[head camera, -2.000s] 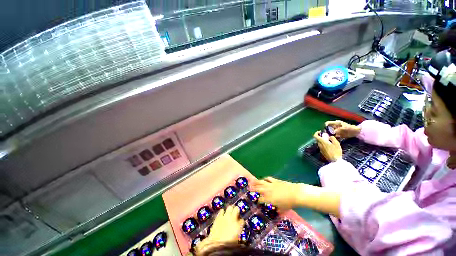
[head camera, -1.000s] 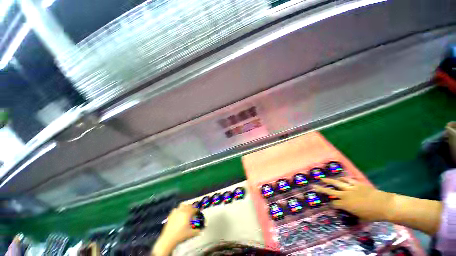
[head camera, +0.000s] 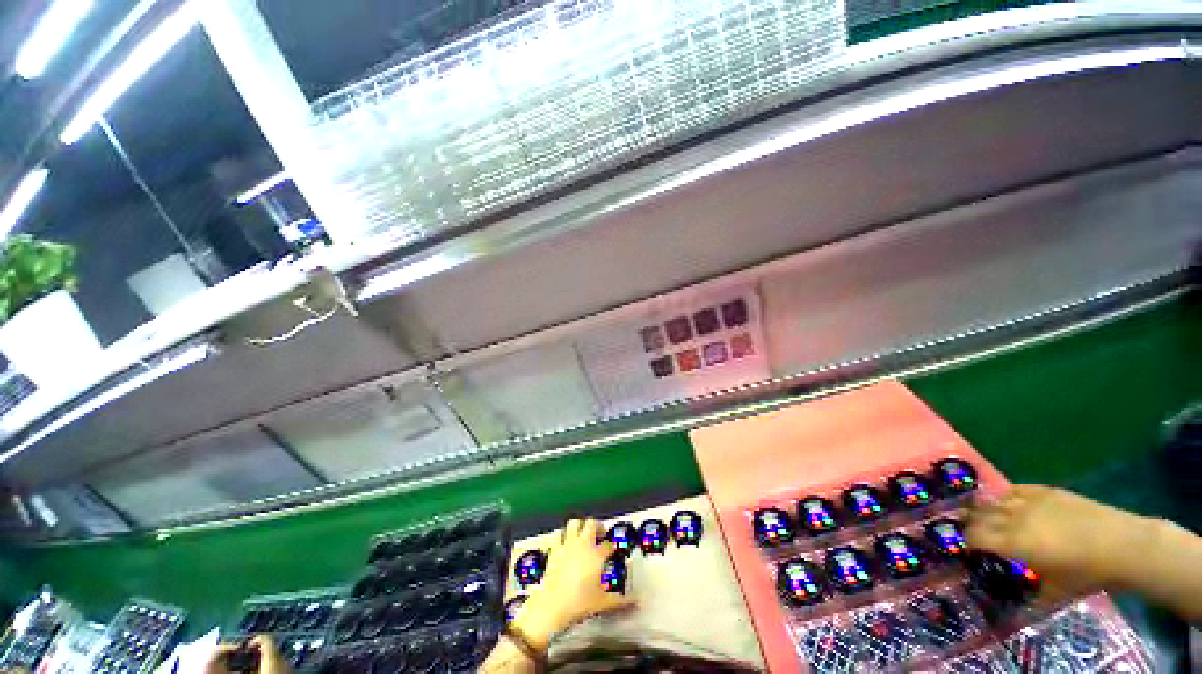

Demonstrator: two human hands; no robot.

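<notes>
Lit round watch units stand in two rows in a clear tray on a salmon sheet. Lower pockets look patterned. My right hand reaches over the tray's right side, fingers by the second row; a dark watch unit with red and green lights lies beneath it. A firm grip cannot be made out. My left hand is over the cream board, palm down. A lit watch unit touches or lies beside its thumb side; whether it is held is unclear. Other lit watch units lie around that hand.
Dark-filled trays stand left of the board. Another person's hand shows at the bottom left. The low panel with a reference sheet runs behind the green bench. Stacked clear trays and a potted plant are above.
The view has turned left from the right neighbour. My left hand went from the clear tray to the cream board with a watch unit, then up to its row. My right hand stayed over the tray.
</notes>
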